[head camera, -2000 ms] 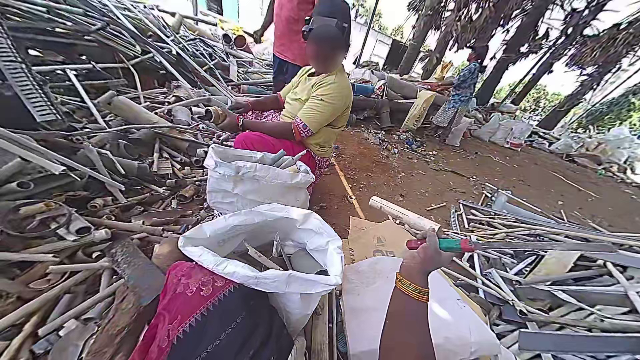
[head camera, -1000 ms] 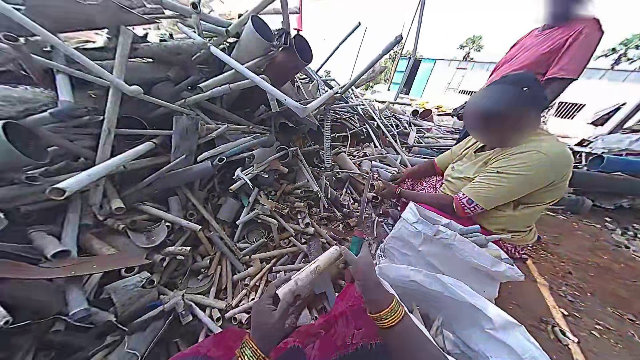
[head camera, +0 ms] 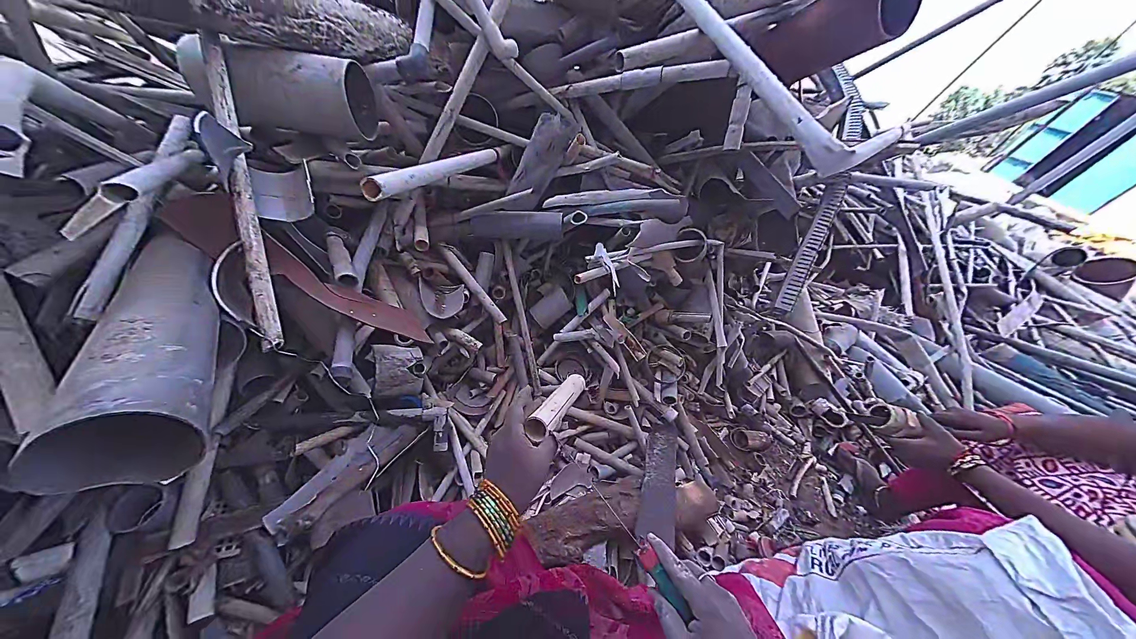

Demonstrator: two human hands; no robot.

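My left hand (head camera: 519, 457), with bangles at its wrist, reaches over the scrap heap. A short pale pipe piece (head camera: 556, 406) lies between its thumb and fingers, its open end near the thumb. My right hand (head camera: 697, 595) is low in the view, closed around the red and green handle (head camera: 664, 581) of a long-bladed hand tool. The tool's thin blade seems to point up and left, nearly edge-on. Just above this handle stands a flat grey strip (head camera: 658, 479), beside a thick brown log-like piece (head camera: 586, 524).
Pipes and broken pieces are heaped all round, with a large grey pipe (head camera: 120, 382) at left and a long white pipe (head camera: 763, 80) overhead. A white sack (head camera: 958, 577) is at lower right. Another person's hands (head camera: 923, 439) hold a pipe fitting at right.
The view has swung left and down onto the heap. My left hand and the pale pipe piece, close to my right hand one second ago, are now apart from it.
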